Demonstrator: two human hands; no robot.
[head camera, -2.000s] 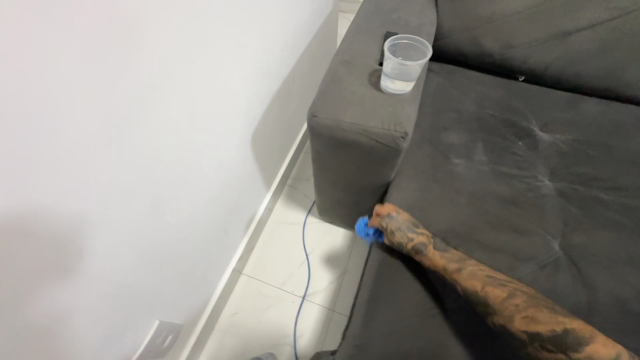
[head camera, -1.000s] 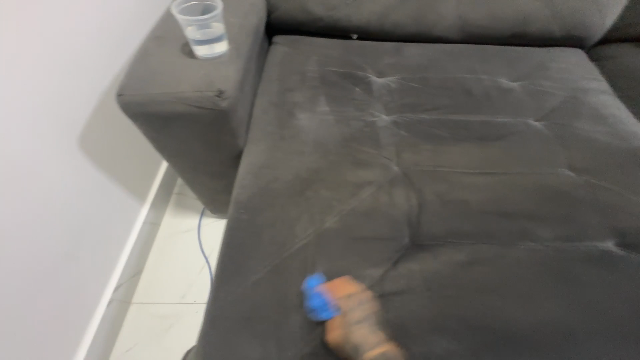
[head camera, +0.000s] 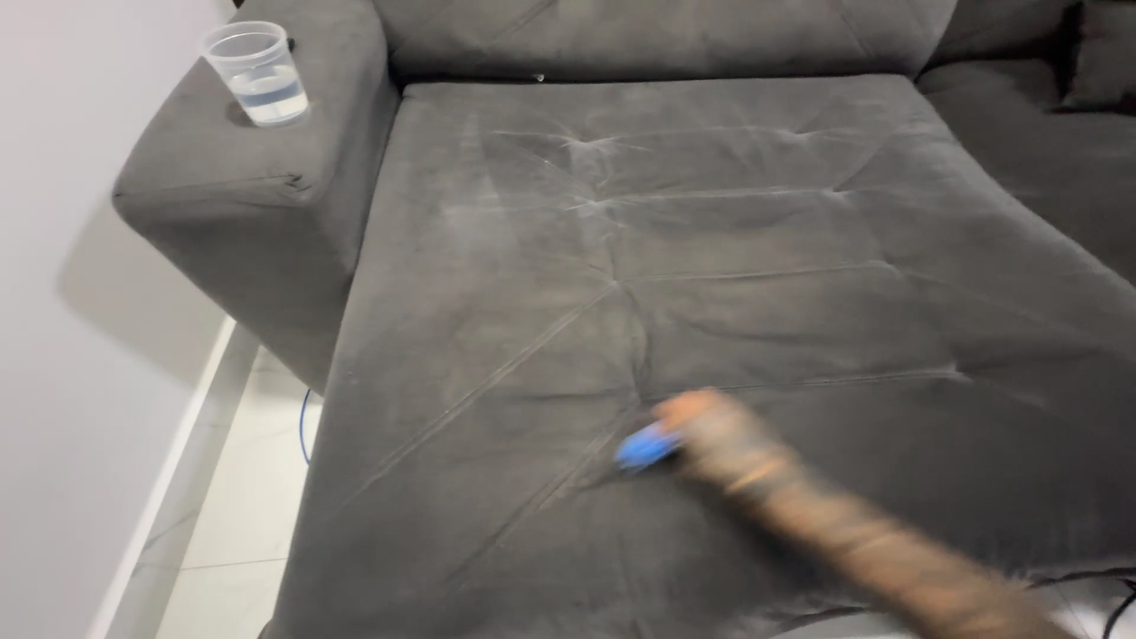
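Note:
My right hand (head camera: 710, 435) reaches in from the lower right, blurred by motion, its fingers closed on a small blue object (head camera: 648, 446) that looks like a cloth or brush; the blur hides which. Both are over the front middle of the grey tufted sofa seat cushion (head camera: 497, 328), close to a seam. Pale marks show on the fabric farther back. On the sofa's left armrest (head camera: 222, 151) stands a clear plastic cup (head camera: 257, 75), partly filled with clear liquid. My left hand is out of view.
A white wall (head camera: 80, 115) with a baseboard (head camera: 164, 497) runs along the left. Between it and the sofa, a blue cable (head camera: 304, 426) lies on the tiled floor (head camera: 235, 506). The backrest (head camera: 666, 35) spans the far side, and a dark cable (head camera: 1120, 608) shows at the lower right.
My right hand has moved from the seat's left edge beside the armrest onto the middle of the cushion, still holding the blue object. The view has swung to the right.

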